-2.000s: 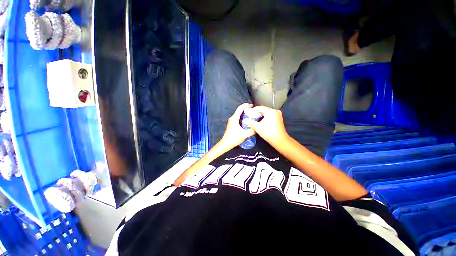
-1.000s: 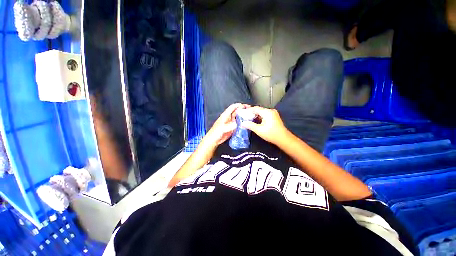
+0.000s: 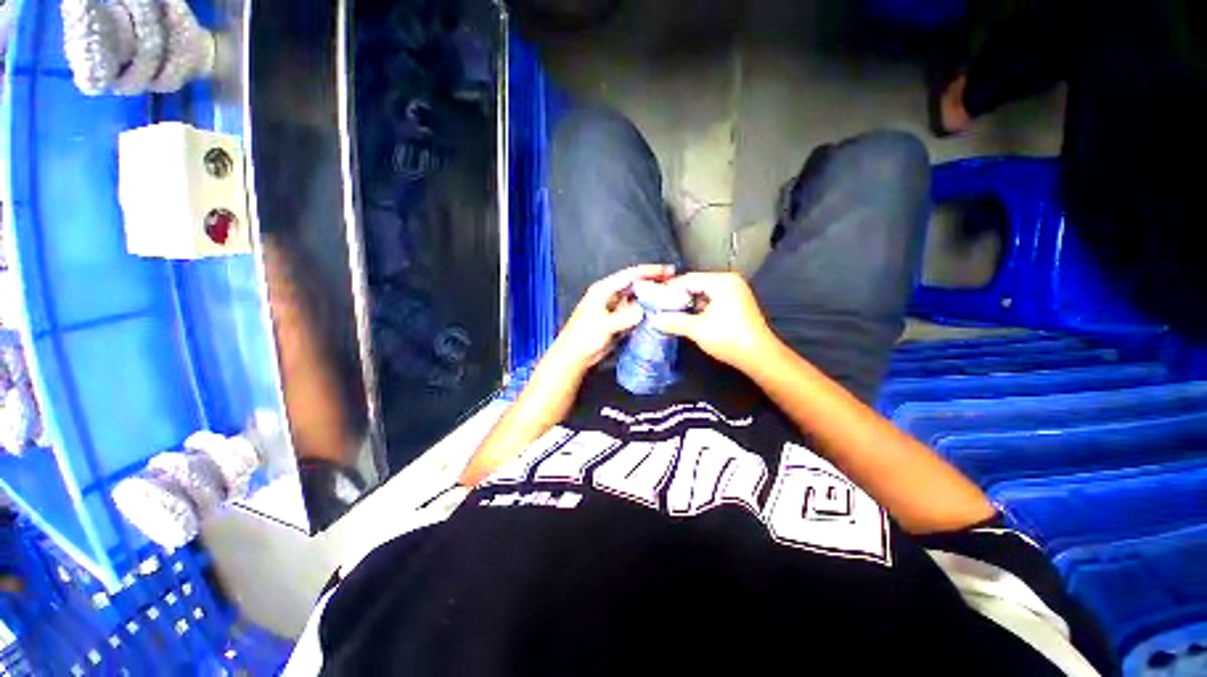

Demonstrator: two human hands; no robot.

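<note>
A blue sleeve (image 3: 647, 360) is held upright above my lap, its lower end uncovered and its paler top between my fingers. My left hand (image 3: 598, 318) grips its upper left side. My right hand (image 3: 727, 319) grips its upper right side, with the thumb across the front. The fingertips of both hands meet near the top. What lies inside the top of the sleeve is too small to tell.
At my left are a steel-edged parts bin (image 3: 430, 238) with grey-blue parts, a steel ledge (image 3: 302, 199), a white switch box (image 3: 183, 192), a blue tray (image 3: 80, 304) and stacked scalloped rings (image 3: 188, 487). At right are blue crates (image 3: 1059, 450), a stool (image 3: 1032, 251) and a person's foot (image 3: 953, 106).
The sleeve's lower part, mostly hidden two seconds ago, shows below my hands. My fingers have shifted around its top. The whole view has moved slightly.
</note>
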